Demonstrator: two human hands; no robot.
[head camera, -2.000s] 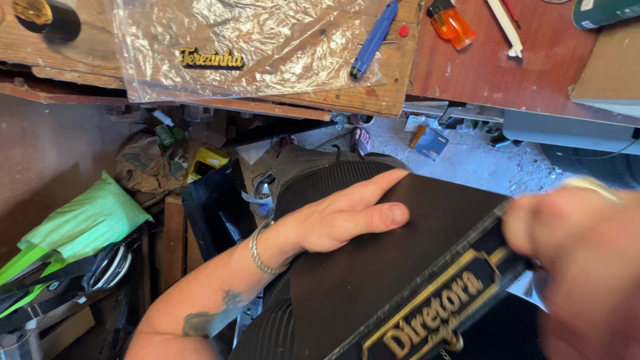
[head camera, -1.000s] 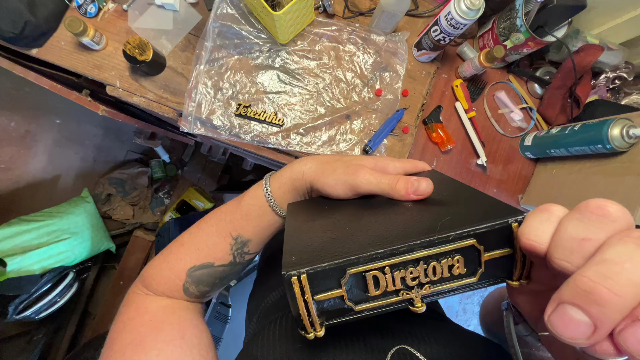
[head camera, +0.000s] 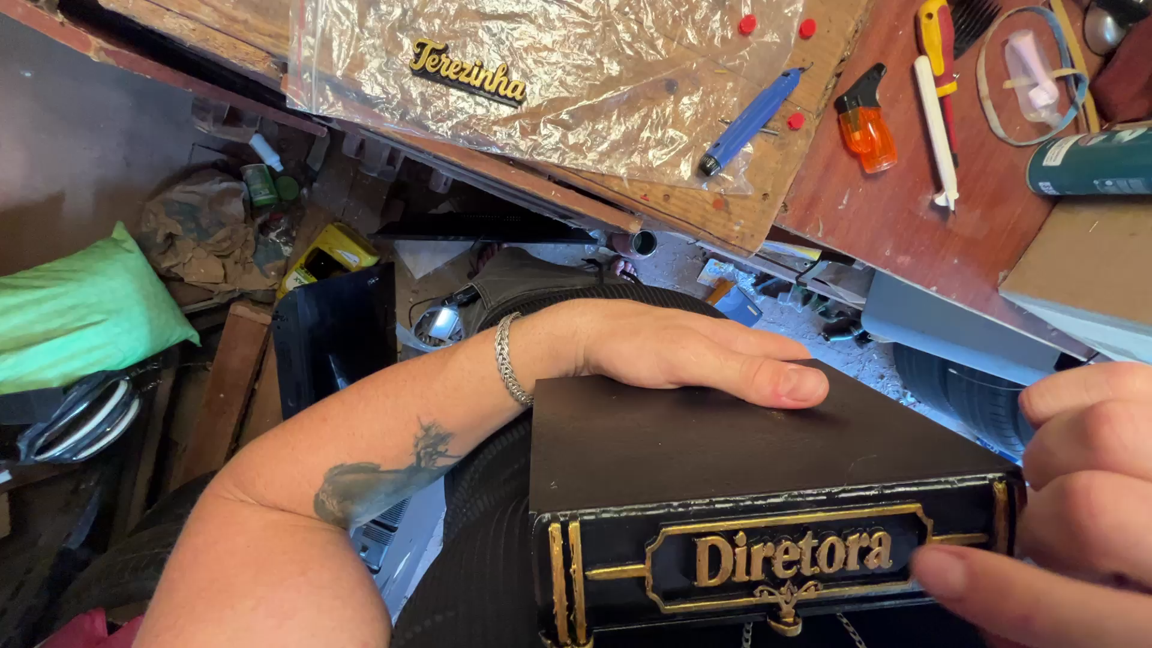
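Note:
A black box (head camera: 702, 441) shaped like a thick book, with gold trim and raised gold lettering on its spine, rests over my lap. My left hand (head camera: 693, 355) lies along its far edge, thumb on the top face and the other fingers partly hidden behind it. At the box's right end is my right hand (head camera: 1080, 495), its thumb or a fingertip by the right part of the gold-framed plate (head camera: 792, 558); whether it grips anything is unclear. A small black-and-gold lettered piece (head camera: 468, 74) lies on a clear plastic bag (head camera: 576, 99) on the bench.
On the bench are a blue pen-like tool (head camera: 751, 121), an orange lighter (head camera: 866, 121), a white stick (head camera: 936, 135), a yellow-red handled tool (head camera: 938, 45) and a green spray can (head camera: 1093, 164). A green bag (head camera: 90, 306) and a wooden board (head camera: 225, 387) are at lower left.
The box has turned from a steep slant to nearly level, its spine toward me. My right hand has shifted from the spine's right end toward the lettering. My left hand stays on the box.

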